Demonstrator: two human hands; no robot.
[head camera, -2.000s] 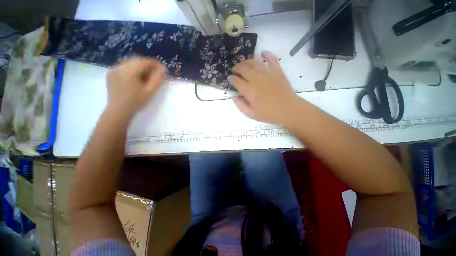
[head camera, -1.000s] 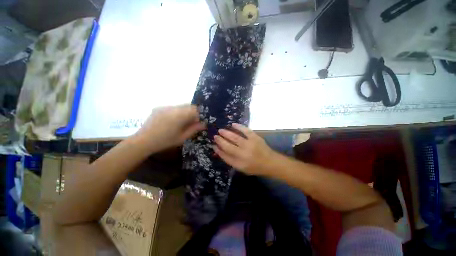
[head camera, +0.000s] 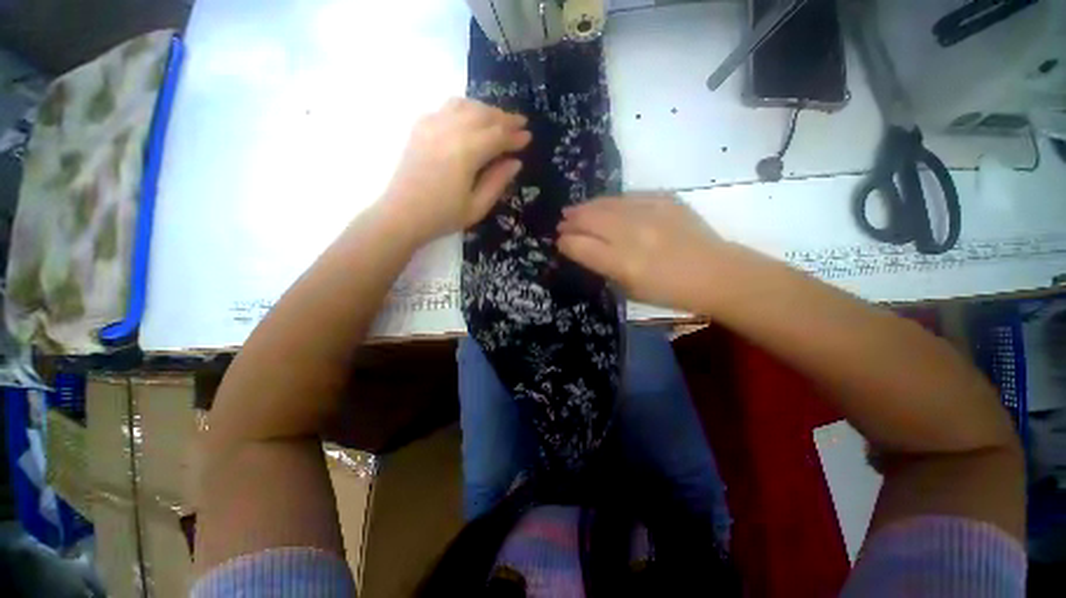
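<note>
A long dark floral fabric panel (head camera: 544, 310) runs from under the sewing machine head (head camera: 514, 21) down over the table's front edge to my lap. My left hand (head camera: 462, 164) lies at the panel's left edge, below the machine head, thumb and fingers apart, fingertips on the cloth. My right hand (head camera: 643, 245) is lower, at the panel's right edge, with its fingertips on the cloth. Whether either hand pinches the cloth is not clear. The needle area is small and dark. A round cream knob (head camera: 583, 19) sits beside the head.
A smartphone (head camera: 798, 53) with a small dark disc (head camera: 769, 168) lies right of the machine, beside tweezers (head camera: 748, 53) and black-handled scissors (head camera: 906, 193). Camouflage-like cloth (head camera: 82, 187) with blue edging lies at left. Cardboard boxes (head camera: 135, 467) and a red surface (head camera: 777, 467) are below.
The panel has swung from lying sideways to running straight toward me under the machine head. Since one second ago, both hands have moved up along it, onto the table.
</note>
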